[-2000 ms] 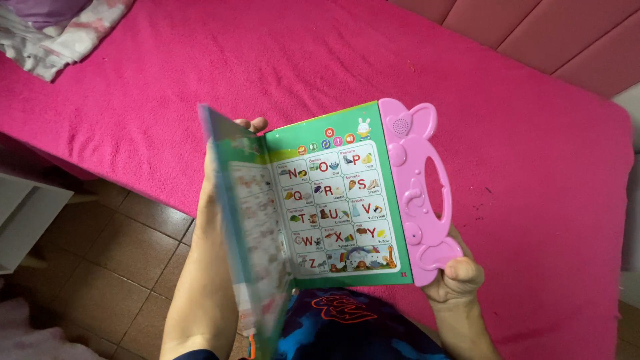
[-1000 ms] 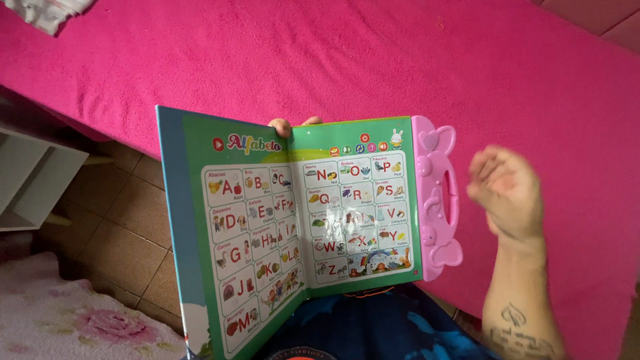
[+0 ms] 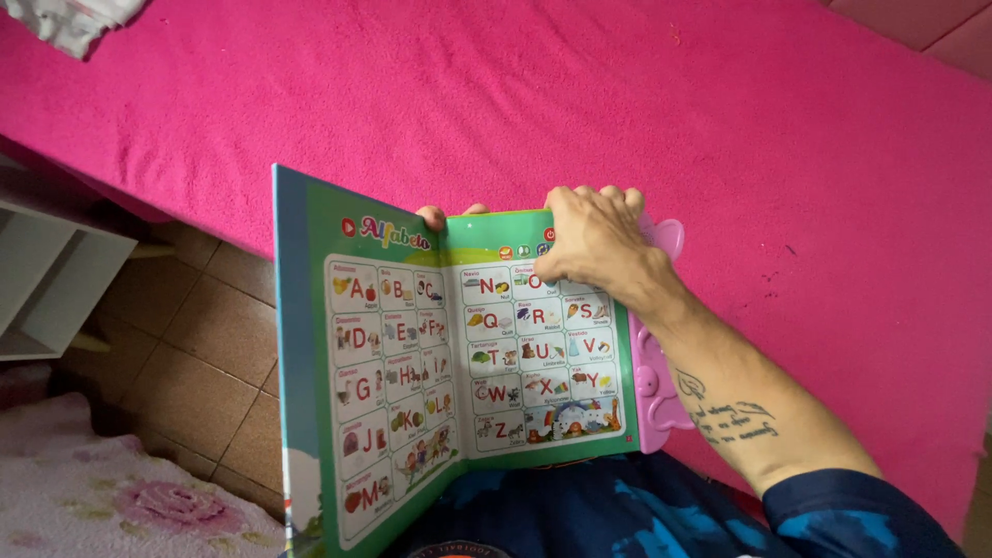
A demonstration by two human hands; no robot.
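Observation:
An alphabet picture book (image 3: 457, 349) with green pages lies open above my lap, its left cover raised at a slant. Along its right edge runs a pink plastic handle panel (image 3: 655, 387), partly covered by my right forearm. My left hand (image 3: 449, 215) holds the book from behind; only fingertips show over the top edge near the spine. My right hand (image 3: 593, 236) rests over the upper right corner of the right page, fingers at the top edge and thumb near the letter O. It hides the P square and some of the round printed icons.
A bed with a bright pink cover (image 3: 496, 101) stretches behind the book. A white cloth (image 3: 70, 23) lies at its upper left. At the left are a white shelf unit (image 3: 62, 271), brown floor tiles (image 3: 194, 349) and a floral blanket (image 3: 155, 496).
My right hand was on the handle's lower end, then raised apart at the right, and is now on the book's upper right corner. The left page has swung into fuller view.

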